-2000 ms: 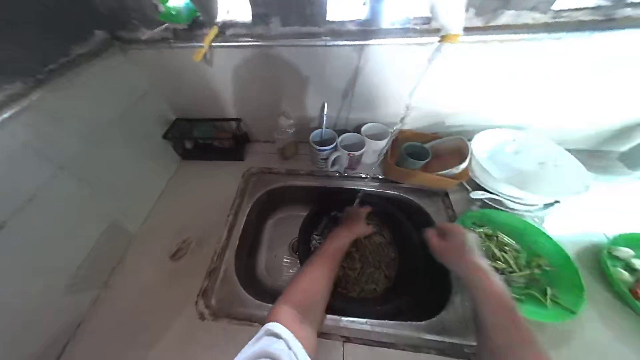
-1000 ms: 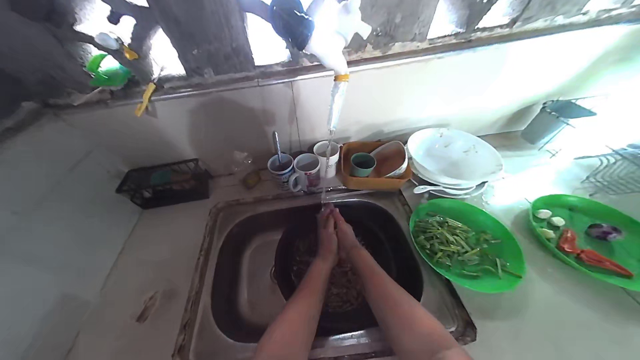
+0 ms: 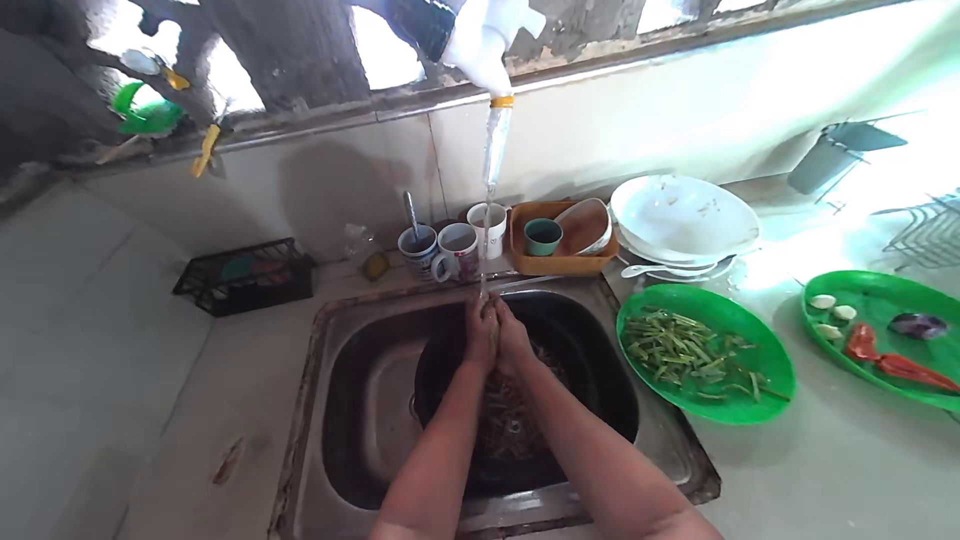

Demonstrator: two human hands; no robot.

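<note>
Water runs from the white tap [image 3: 487, 64] onto my hands, which are cupped together above a dark pan [image 3: 435, 367] in the steel sink [image 3: 375, 405]. My left hand [image 3: 480, 330] and my right hand [image 3: 512, 337] close around something pale green between the palms; what it is cannot be made out. Small brown pieces [image 3: 510, 424] in water lie at the bottom of the pan, below my wrists. Right of the sink, a green plastic plate [image 3: 776, 375] holds cut green vegetable stalks [image 3: 675, 349].
Behind the sink stand mugs [image 3: 457, 251] and an orange-brown tub [image 3: 566, 265] with a green cup. White bowls and plates [image 3: 686, 217] are stacked beside them. Another green plate [image 3: 862, 289] bears garlic cloves, red chillies and a purple onion. A black basket [image 3: 247, 277] is at left.
Two seconds ago my right hand was near the green plate's left edge, apart from the left; now both are together under the stream. The view has shifted.
</note>
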